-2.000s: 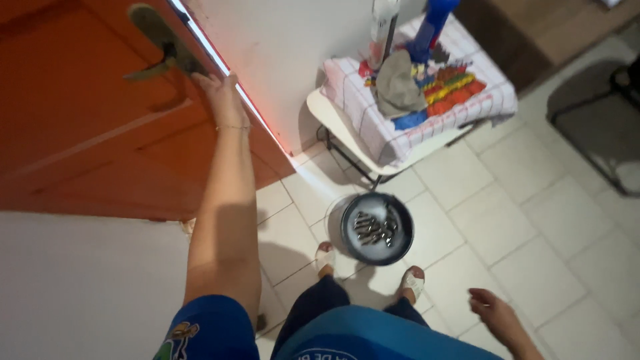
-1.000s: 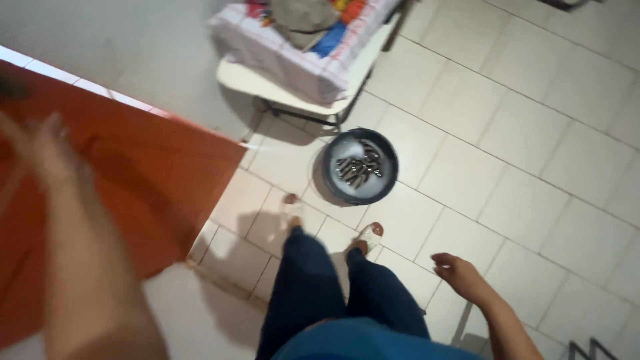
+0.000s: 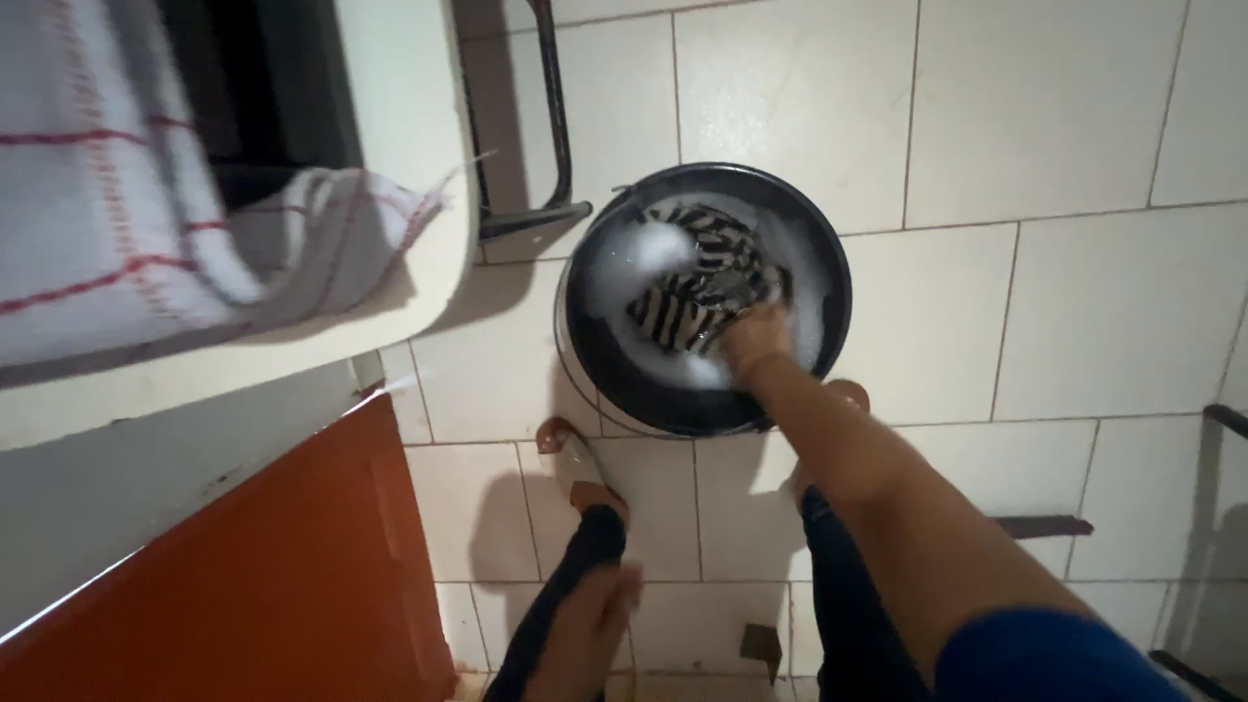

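A round black bucket (image 3: 834,302) of sudsy water stands on the tiled floor in front of my feet. Dark-and-white striped cloth (image 3: 673,317) lies in it, partly under white foam. My right hand (image 3: 758,336) reaches down into the bucket at the cloth's near right edge; its fingertips are hidden, so a grip on the cloth cannot be made out. Blurred, my left hand (image 3: 604,604) hangs low over my left leg, apart from the bucket, and its finger positions are unclear.
A white table or stool (image 3: 419,263) with dark metal legs stands at the upper left, bearing a white cloth with red lines (image 3: 97,224). At lower left is an orange-red door (image 3: 263,575). Dark metal legs (image 3: 1224,419) show at the right edge.
My left hand has come away from the door and down over my leg. My right hand has moved from beside my body into the bucket. The view is now much closer to the bucket.
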